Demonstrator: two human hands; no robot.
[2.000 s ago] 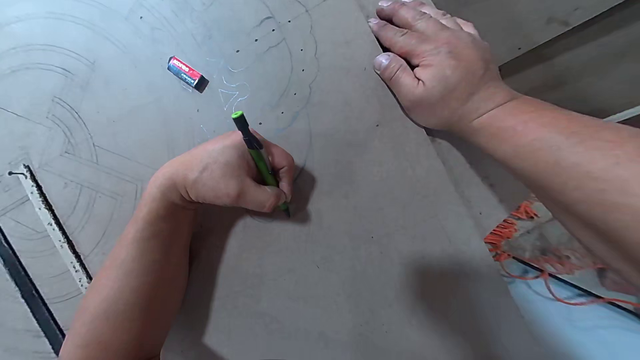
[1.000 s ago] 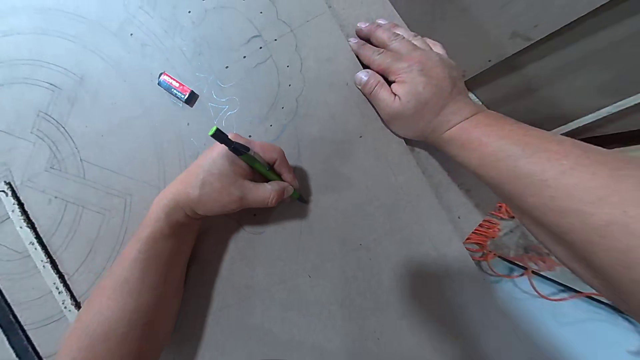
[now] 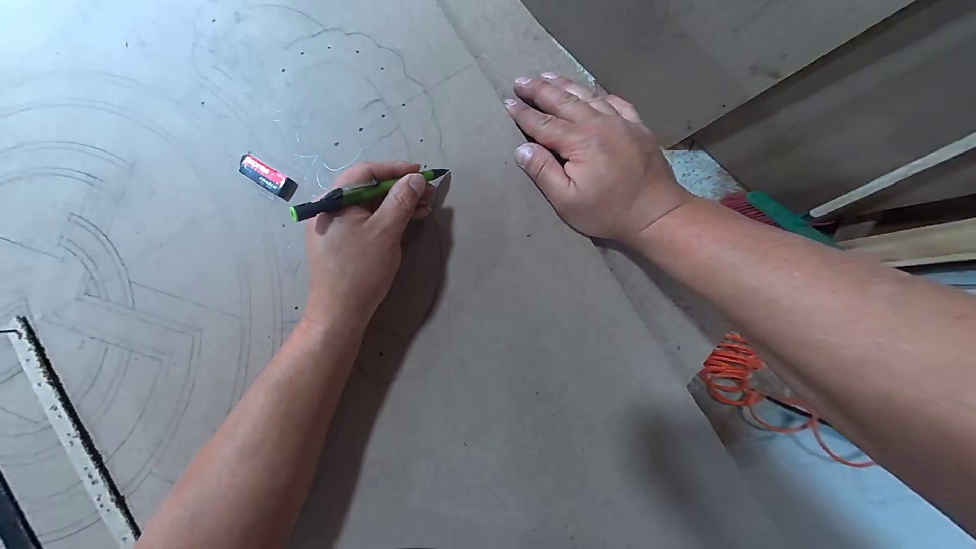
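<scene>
My left hand grips a green mechanical pencil, whose dark tip points right and meets a grey-brown board or is just above it. Fine pencil lines, curves and dots cover the board's left and upper parts. Beside the left hand lies an eraser in a red and dark sleeve. Palm down, my right hand rests across the board's right edge, fingers slightly spread, holding nothing.
A worn pale strip with a dark edge lies at lower left, beside a dark bar. Beyond the board's right side are a coiled orange hose or cord, a green-and-red broom head with a pale handle, and wooden boards.
My left hand has moved up the board with the pencil, which now points right instead of down and right. My right hand stays flat at the edge. The view has shifted somewhat.
</scene>
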